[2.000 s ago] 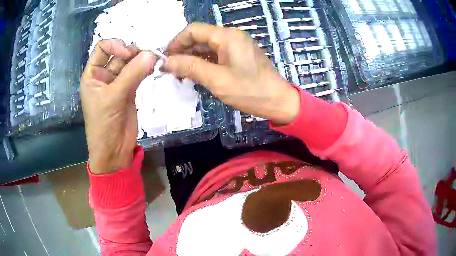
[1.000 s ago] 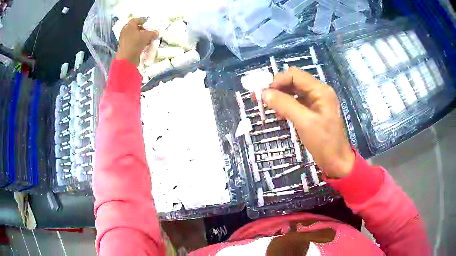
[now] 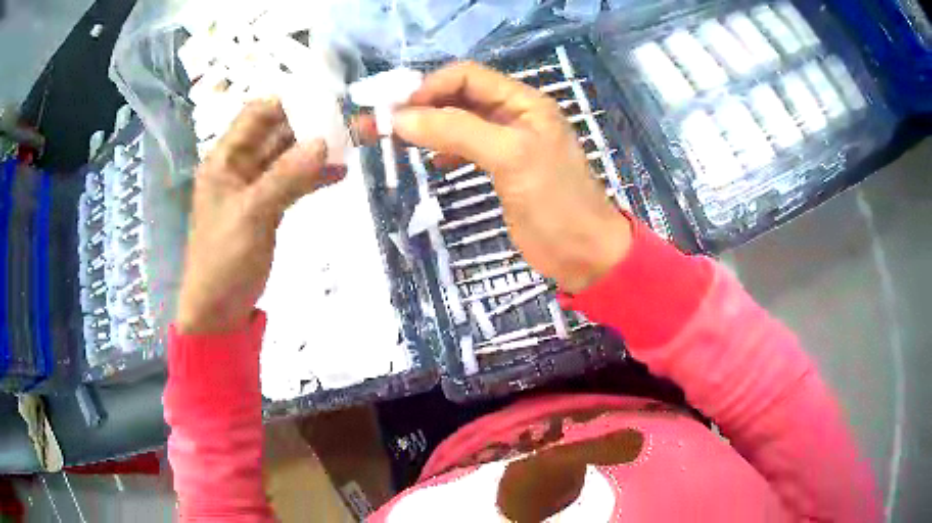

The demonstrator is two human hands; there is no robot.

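My left hand, slightly blurred, pinches a white block between thumb and fingers, held upright above the pad tray. My right hand holds a stemmed core by finger and thumb. Its wide white end is up and its thin stem points down, forming a T. The block and the core are close together but apart. Below are the pad tray, heaped with white pieces, and the core tray, with rods in ladder-like rows. My right hand covers part of the core tray.
Loose white blocks lie at the back left. Clear plastic film with translucent sleeves is behind the core tray. The filled-unit tray is at right. The far-left tray holds small stemmed parts, beside blue edges.
My left hand has come back from the block pile with a white block, toward my right hand. My right hand still holds the T-shaped core, now nearer the left hand. The view has shifted.
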